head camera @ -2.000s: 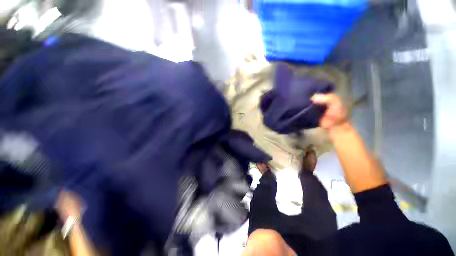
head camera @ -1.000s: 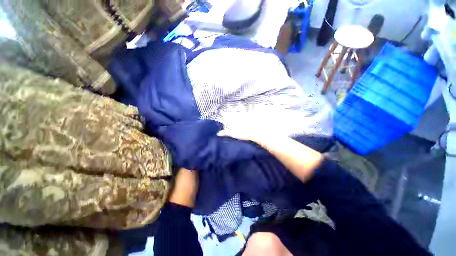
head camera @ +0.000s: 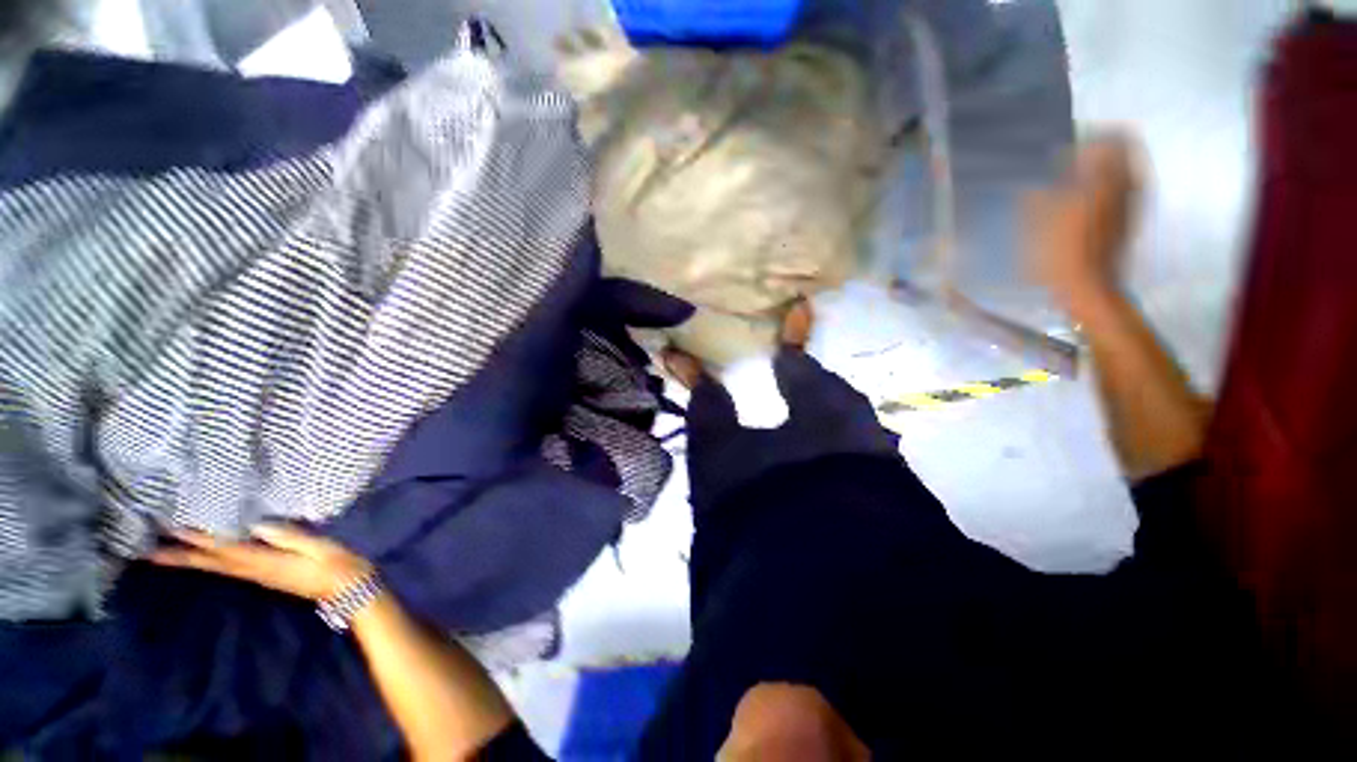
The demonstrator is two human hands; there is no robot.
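Observation:
A navy jacket (head camera: 476, 521) with checked lining (head camera: 357, 313) lies spread at the left, lining side up, and runs off the left edge. My left hand (head camera: 276, 558), with a metal band at the wrist, rests on the lower edge of the lining with fingers spread over the cloth; I cannot tell whether it grips any. My right hand (head camera: 1094, 216) is raised at the right, away from the jacket and blurred; nothing shows in it, but its finger shape is unclear.
A khaki bundle (head camera: 729, 179) lies on the floor ahead of my feet. A blue crate (head camera: 707, 18) is cut off by the top edge. Yellow-black tape (head camera: 967, 393) marks the floor. A dark red cloth or panel (head camera: 1302, 357) stands at the right edge.
The view has swung right and down; the patterned brown garments are out of view. Both hands were on the jacket one second ago; my right hand is now away from it at the right.

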